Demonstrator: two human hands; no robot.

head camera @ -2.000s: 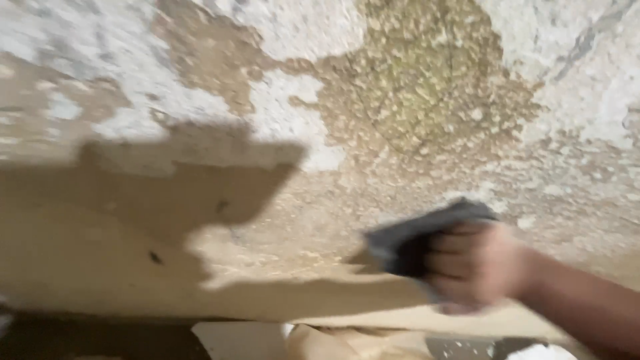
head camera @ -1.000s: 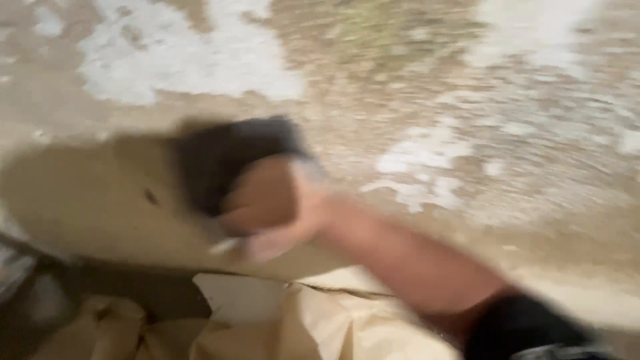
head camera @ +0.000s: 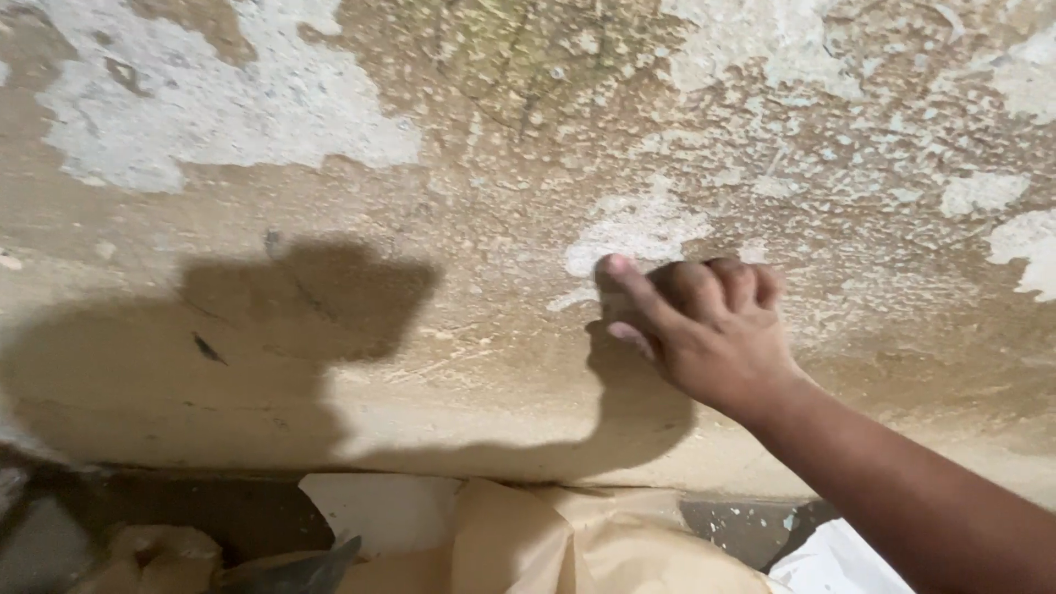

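My right hand reaches in from the lower right to the peeling plaster wall. Its index fingertip is at the lower edge of a bare white patch, and the thumb sits just below. The other fingers are curled, and nothing shows in the hand; the palm side is hidden. Beige paint, flaking to a speckled texture, surrounds the patch. My left hand is out of the frame.
Crumpled brown paper lies along the foot of the wall. A dark grey piece pokes up at the lower left, and white sheeting lies at the lower right. Shadows fall across the wall.
The dark grey pad or sheet that my right hand was moving over the wall no longer shows in it. The hand has moved right from one second ago, and its index finger now points out.
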